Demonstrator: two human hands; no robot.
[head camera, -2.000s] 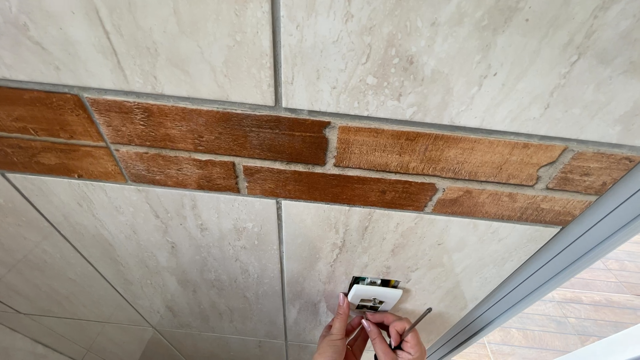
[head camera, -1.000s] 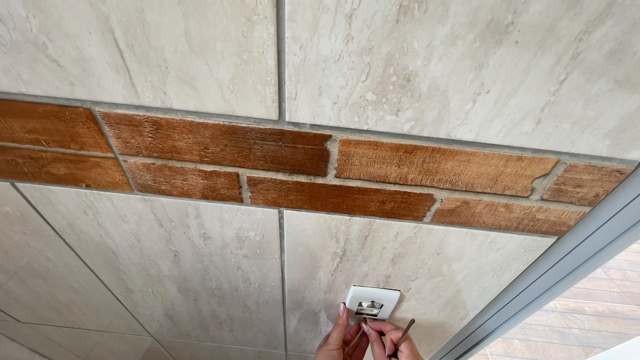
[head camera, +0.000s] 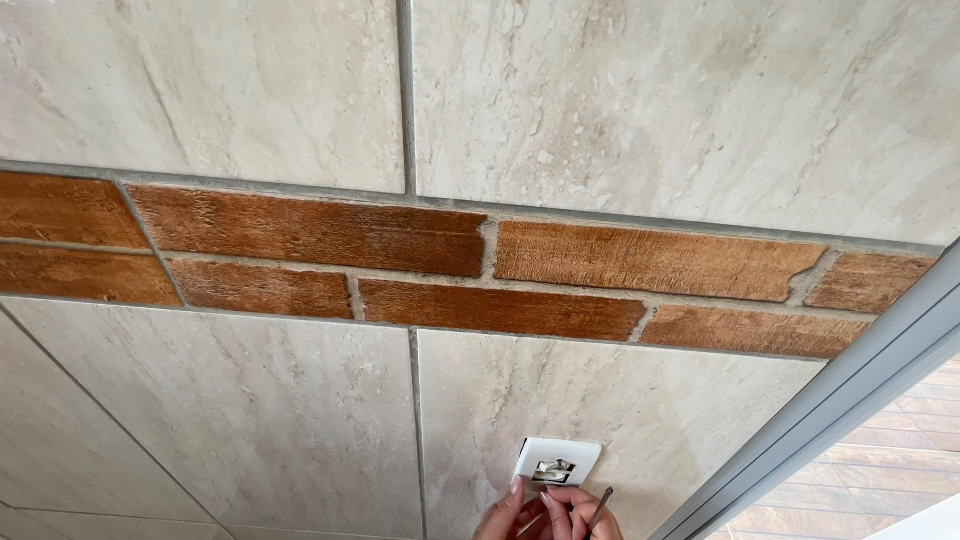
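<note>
A white wall plate (head camera: 574, 450) with a rectangular opening in its middle lies against the tiled wall, low and right of centre. Inside the opening, a pale fitting (head camera: 553, 471) shows. My left hand (head camera: 508, 516) touches the plate's lower left edge with the thumb. Close beside it, my right hand (head camera: 581, 514) has its fingertips at the plate's lower edge. A thin dark metal tool (head camera: 600, 508), perhaps a small screwdriver, sticks up from the fingers of my right hand. What lies between the fingertips of both hands is hidden.
Beige marbled tiles (head camera: 255, 420) cover the wall, crossed by a band of brown brick-look tiles (head camera: 495, 307). A grey metal frame (head camera: 847, 382) runs diagonally at the right, with brown tiled flooring (head camera: 885, 457) beyond it. A white surface (head camera: 926, 525) shows in the bottom right corner.
Two seconds ago the plate stood tilted off the wall, with a dark opening and wires showing behind its top. Now it lies against the wall and covers that opening.
</note>
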